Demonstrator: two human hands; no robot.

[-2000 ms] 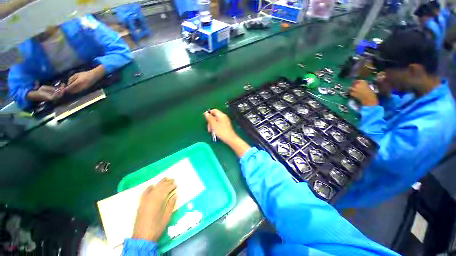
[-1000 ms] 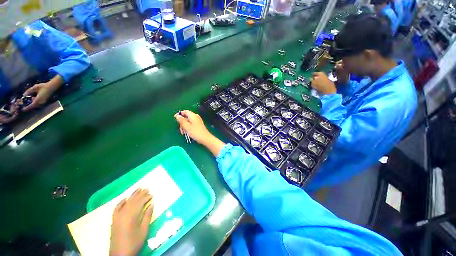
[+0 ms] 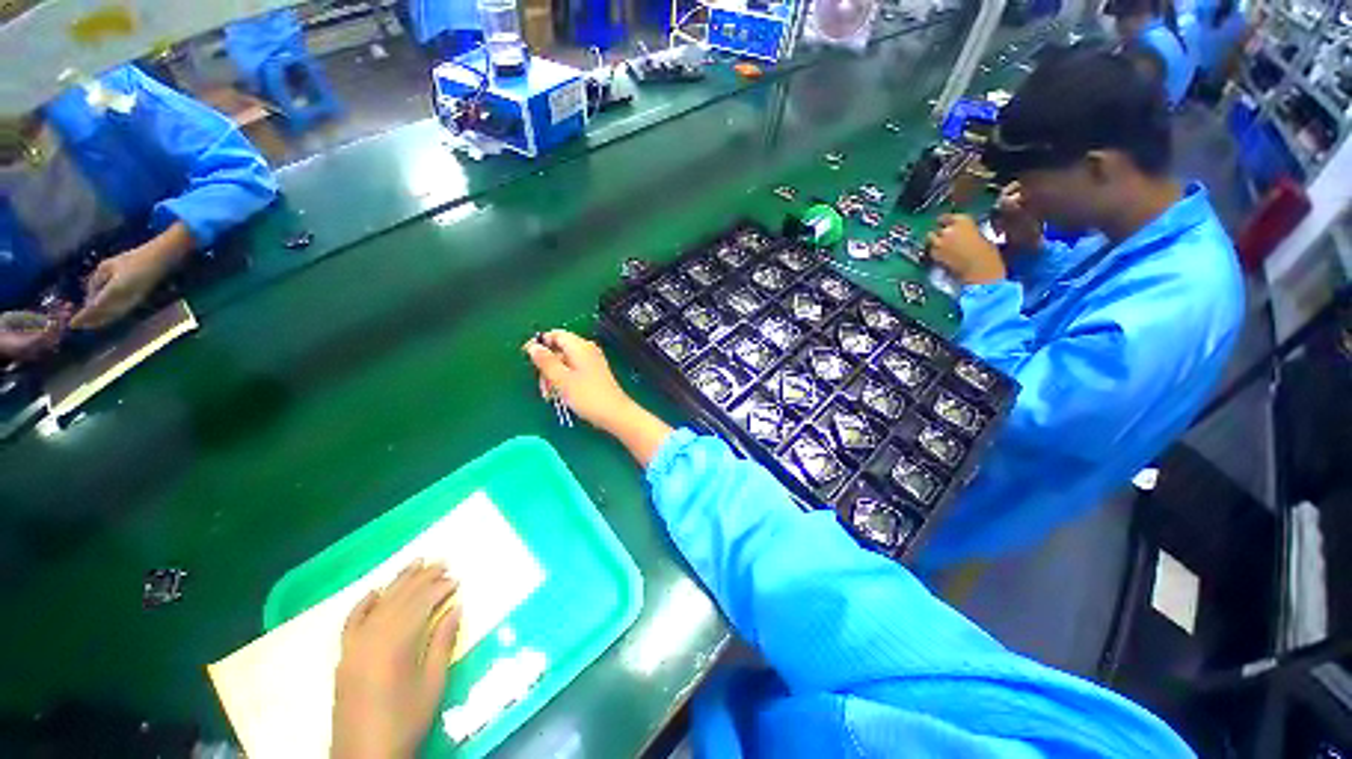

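Note:
My left hand (image 3: 395, 653) lies flat, palm down, on a white to pale yellow sheet (image 3: 497, 556) that lies across the light green tray (image 3: 601, 571). My right hand (image 3: 575, 377) is over the green bench, beyond the tray and left of the black blister tray (image 3: 830, 497). It holds thin silver tweezers (image 3: 562, 411), whose legs stick out below the fingers. Something small and dark shows at the fingertips; I cannot tell what it is. Small white pieces (image 3: 497, 694) lie in the green tray beside my left hand.
The blister tray holds silver modules in its pockets. A loose module (image 3: 165, 586) lies at the left. A green round holder (image 3: 820, 224) and small parts lie beyond the blister tray. A blue and white box (image 3: 512, 104) stands at the far side. People in blue smocks work at right and far left.
The view has turned right, so the bench things sit further left than two seconds ago. My left hand stays on the sheet and my right hand still holds the tweezers.

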